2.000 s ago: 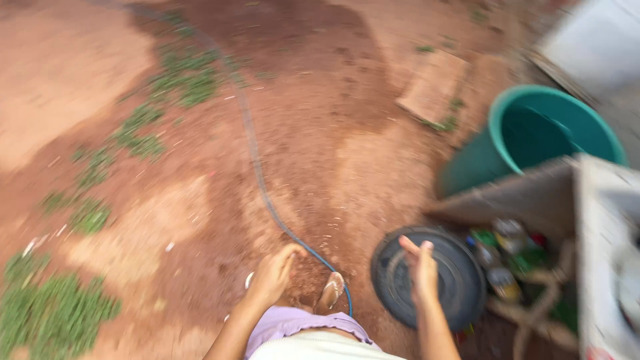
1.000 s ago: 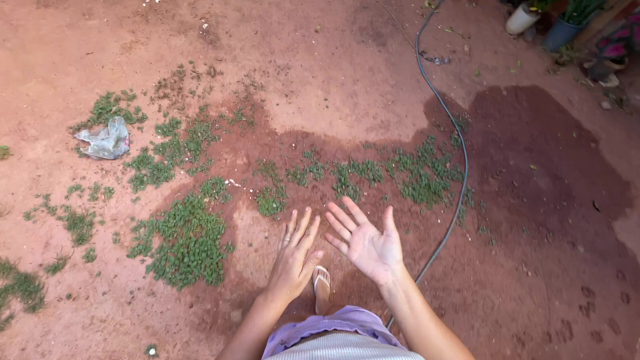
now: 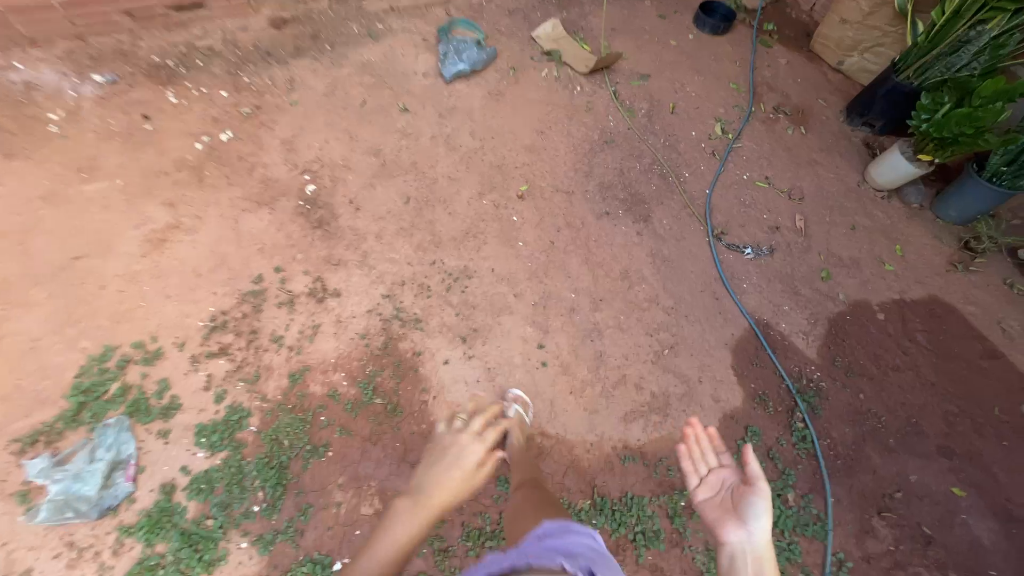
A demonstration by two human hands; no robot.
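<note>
My left hand (image 3: 464,456) is in front of my body at the lower middle, back of the hand up, a little blurred, with nothing in it. To its right, my right hand (image 3: 724,484) is held palm up, fingers extended and nothing on the palm. Between them and below, a foot in a light flip-flop (image 3: 518,406) stands on the red dirt. A blue-grey hose (image 3: 740,296) runs along the ground to the right of my right hand, touching neither hand.
A crumpled plastic bag (image 3: 88,472) lies at lower left among low green weeds (image 3: 232,472). Farther off are a bluish plastic bag (image 3: 464,52), a piece of cardboard (image 3: 572,46) and a black bowl (image 3: 714,16). Potted plants (image 3: 900,166) line the right edge. Damp soil spreads at right.
The view has moved off the green bucket and round black lid, over open dirt, and now shows more ground toward the potted plants. My hands, close together one second ago, are now farther apart.
</note>
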